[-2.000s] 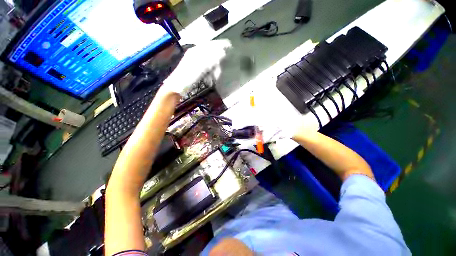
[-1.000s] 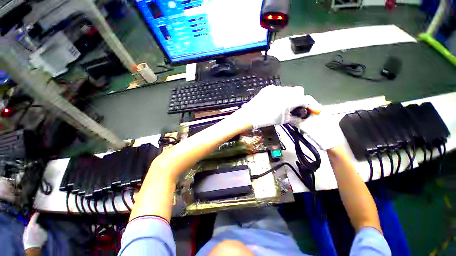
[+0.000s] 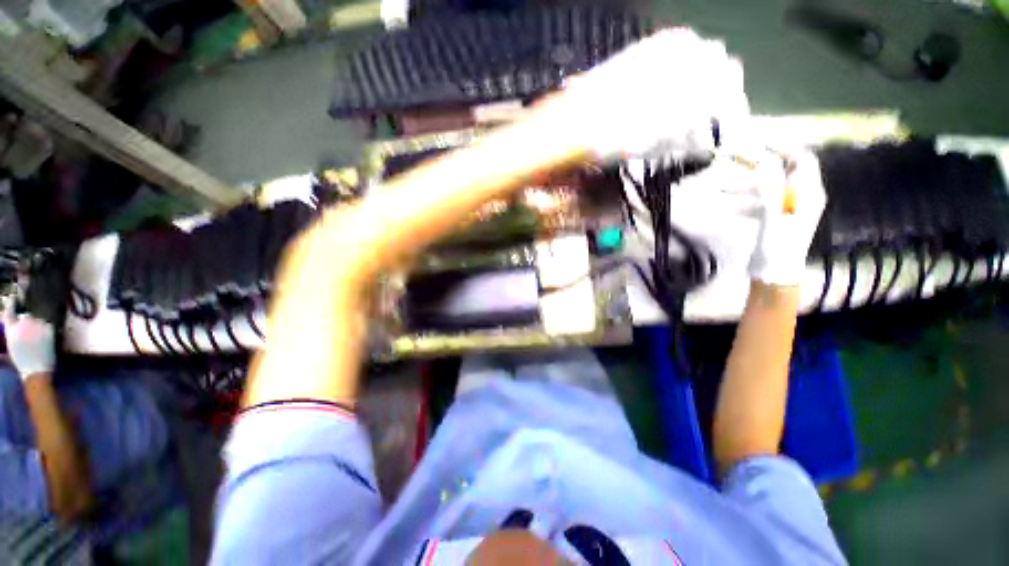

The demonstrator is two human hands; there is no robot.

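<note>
My left hand [image 3: 680, 94], in a white glove, is closed on a black cord [image 3: 662, 210] right of centre; the cord hangs below it in loops. The cord's end in the hand is mostly hidden. My right hand [image 3: 791, 221], also gloved, is just to the right with a thin orange stick [image 3: 789, 199] between its fingers. A black adapter [image 3: 476, 296] lies on the near plate of the film-covered fixture [image 3: 498, 342], its lead running right. A teal-green square [image 3: 610, 238] is at the fixture's right end. The picture is blurred.
Rows of black adapters stand left [image 3: 199, 265] and right [image 3: 907, 199], cords hanging over the front edge. A keyboard [image 3: 476, 61] is behind the fixture. A blue bin [image 3: 824, 404] is below the bench. Another person's gloved hand [image 3: 30, 343] is at far left.
The view has tilted down and the monitor has left it. My hands, together over the cord one second ago, are now apart, the right one further right with the orange stick.
</note>
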